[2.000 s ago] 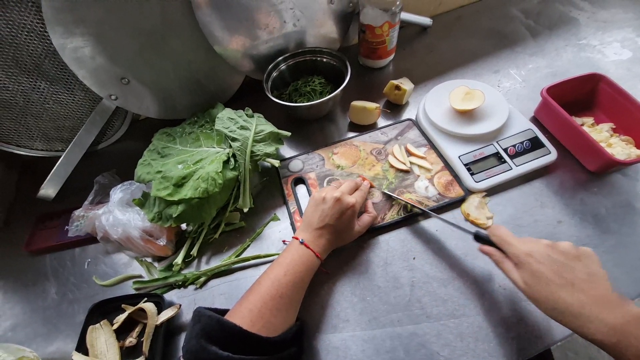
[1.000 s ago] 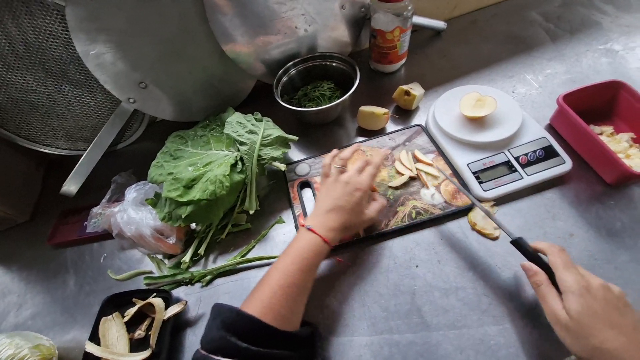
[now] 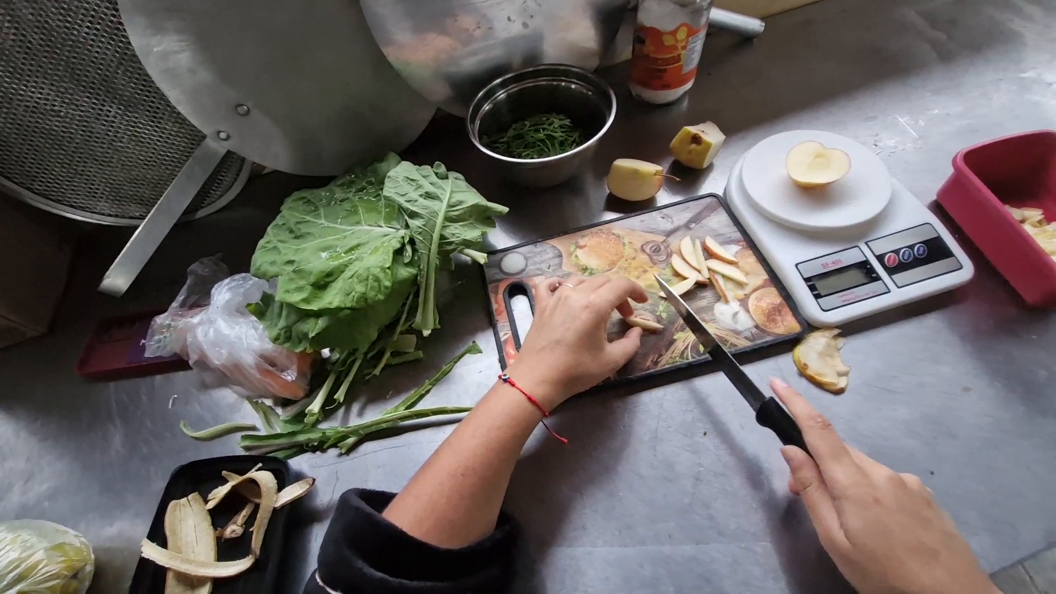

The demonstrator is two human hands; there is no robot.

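Observation:
My left hand (image 3: 582,330), with a red string bracelet at the wrist, rests over the printed cutting board (image 3: 763,345), its thumb and fingers around a small apple piece (image 3: 643,323). My right hand (image 3: 858,487) grips the black handle of a kitchen knife (image 3: 714,348), whose tip points at the board's middle. Several apple slices (image 3: 689,252) lie on the board just beyond the tip. Half an apple (image 3: 817,165) sits on the white digital scale (image 3: 887,289). A cut apple scrap (image 3: 822,360) lies on the metal table, beside the board's right front corner.
Behind the board are a steel bowl of chopped greens (image 3: 540,136), two apple pieces (image 3: 635,179) and a jar (image 3: 670,49). Leafy greens (image 3: 338,247), a plastic bag (image 3: 235,334) and a black tray of banana peels (image 3: 191,536) are left. A red container (image 3: 1002,223) stands right.
The knife has moved from lying across the board's edge near the scrap to having its tip over the board's middle. My left hand's fingers have drawn in around an apple piece.

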